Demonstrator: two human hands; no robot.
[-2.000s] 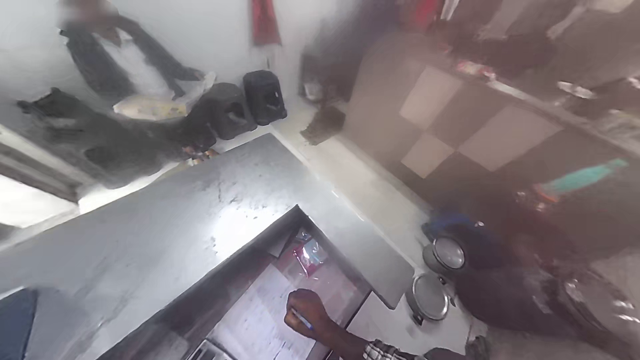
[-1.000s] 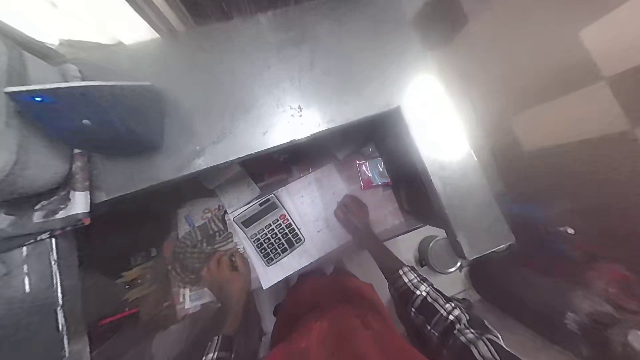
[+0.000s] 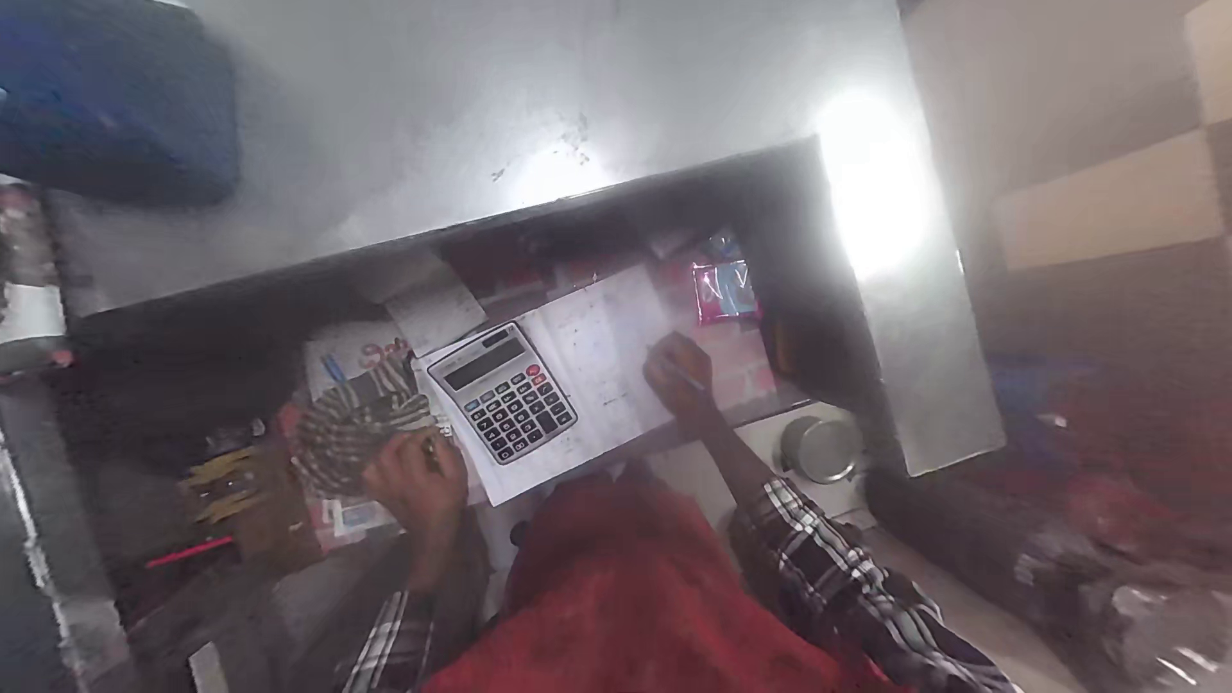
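An open notebook (image 3: 616, 356) with handwriting lies on the shelf below the counter. On its left page rests a grey desktop calculator (image 3: 502, 393) with dark keys. My right hand (image 3: 680, 375) is closed around a pen (image 3: 685, 373) at the right part of the paper. Left of the calculator, my left hand (image 3: 419, 472) is curled beside a striped cloth (image 3: 356, 428); whether its fingers hold anything cannot be made out. A shiny pink and blue packet (image 3: 727, 291) lies beyond my right hand.
A metal counter top (image 3: 404, 115) surrounds the recess, with a dark blue object (image 3: 115, 106) at its far left. A round metal container (image 3: 821, 448) stands right of my right forearm. Papers and a red stick-like item (image 3: 191, 551) lie at the left.
The view has swung down and left since the oldest frame, bringing the calculator and my left hand fully into sight. My right hand stays at the paper.
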